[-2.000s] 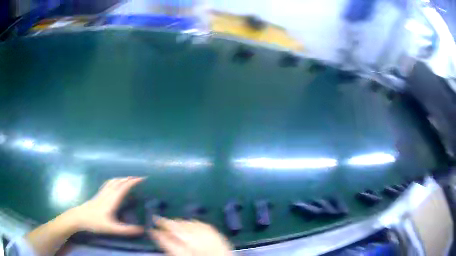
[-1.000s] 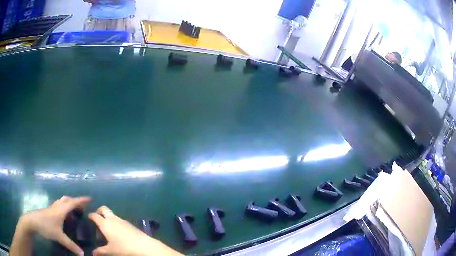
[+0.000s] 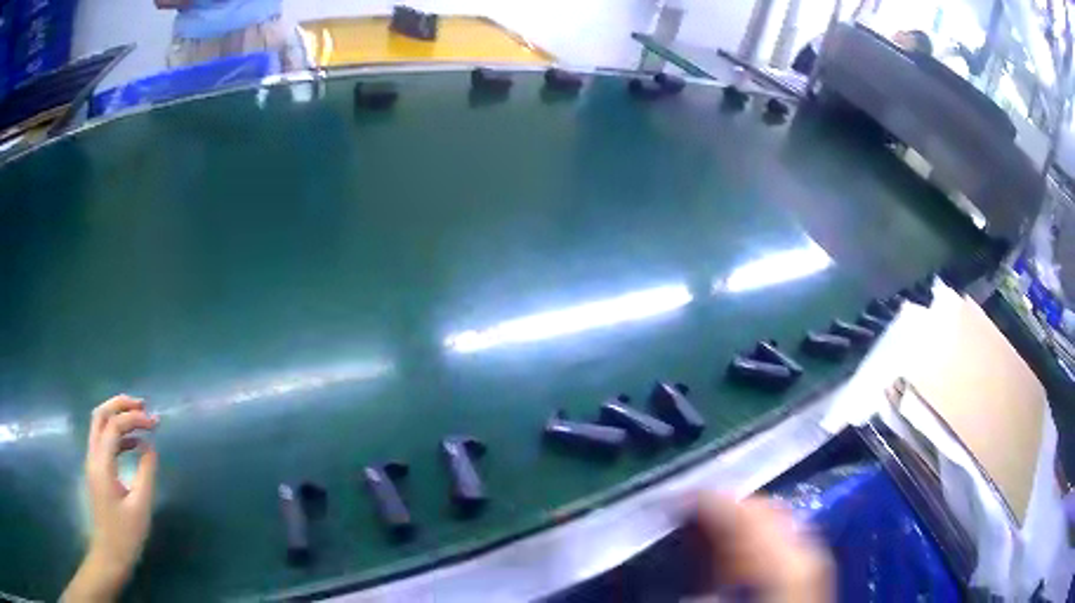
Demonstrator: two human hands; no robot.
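Note:
Several black plastic parts (image 3: 388, 499) lie in a loose row on the green conveyor belt (image 3: 295, 271) along its near edge. My left hand (image 3: 118, 489) is over the belt at the lower left, fingers curled and apart from the thumb, with nothing visible in it. My right hand (image 3: 764, 551) is blurred at the bottom, over the near end of the blue crate (image 3: 878, 530) with its shiny film liner. A dark area lies beside its fingertips; I cannot tell if it holds a part.
A silver side rail (image 3: 566, 524) runs between belt and crate. Cardboard sheets (image 3: 978, 377) and white sheets (image 3: 855, 389) stand at the right. More black parts line the belt's far edge. Beyond are a yellow tray (image 3: 472, 42), a person (image 3: 224, 24) and a dark machine cover (image 3: 931, 112).
My hands, together around a dark part at the lower left a second ago, are now apart. My right hand has moved right to the crate. The view has shifted, and the far edge sits higher.

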